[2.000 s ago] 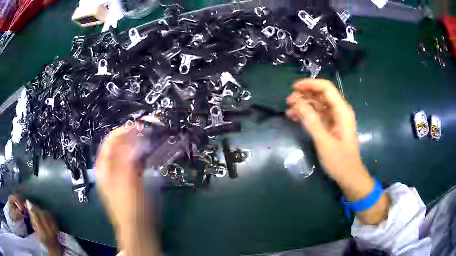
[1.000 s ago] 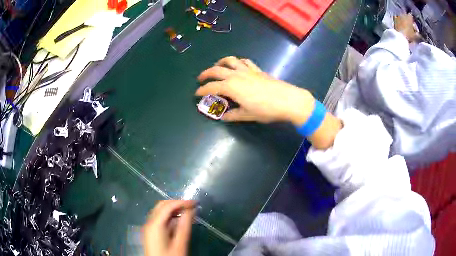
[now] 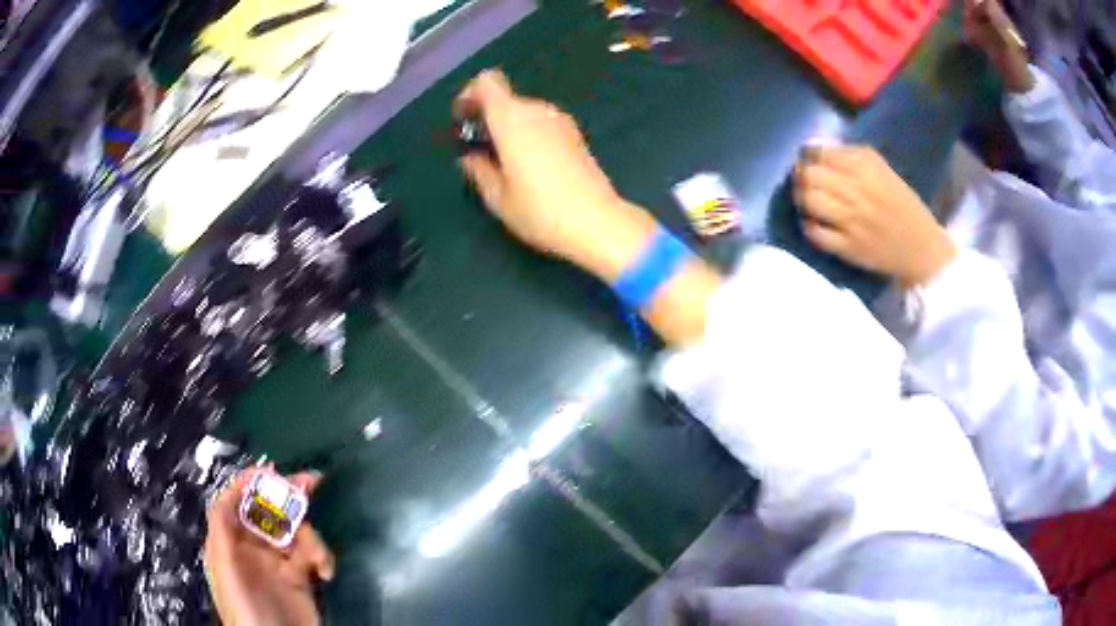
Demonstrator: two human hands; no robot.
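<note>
My left hand (image 3: 263,550) is at the bottom left, palm up. It holds an open watch case (image 3: 273,506) with a pale rim and white and yellow insides. My right hand (image 3: 539,165), with a blue wrist band (image 3: 655,272), is over the green bench at the upper middle. Its thumb and fingers are closed on a small dark piece (image 3: 471,131), which looks like a display module but is blurred and partly hidden. A second open watch case (image 3: 707,204) lies on the bench to the right of my right hand.
A heap of spring clips (image 3: 184,379) covers the left side. A red plastic tray (image 3: 857,49) and small display modules (image 3: 643,31) are at the top. Papers (image 3: 306,61) lie beyond a pale ledge. Another person's hand (image 3: 863,208) rests right of the loose case.
My left hand, empty a second ago, now holds a watch case. My right hand has left the case it was at, moved up and left, and closed on the dark piece. The view has shifted.
</note>
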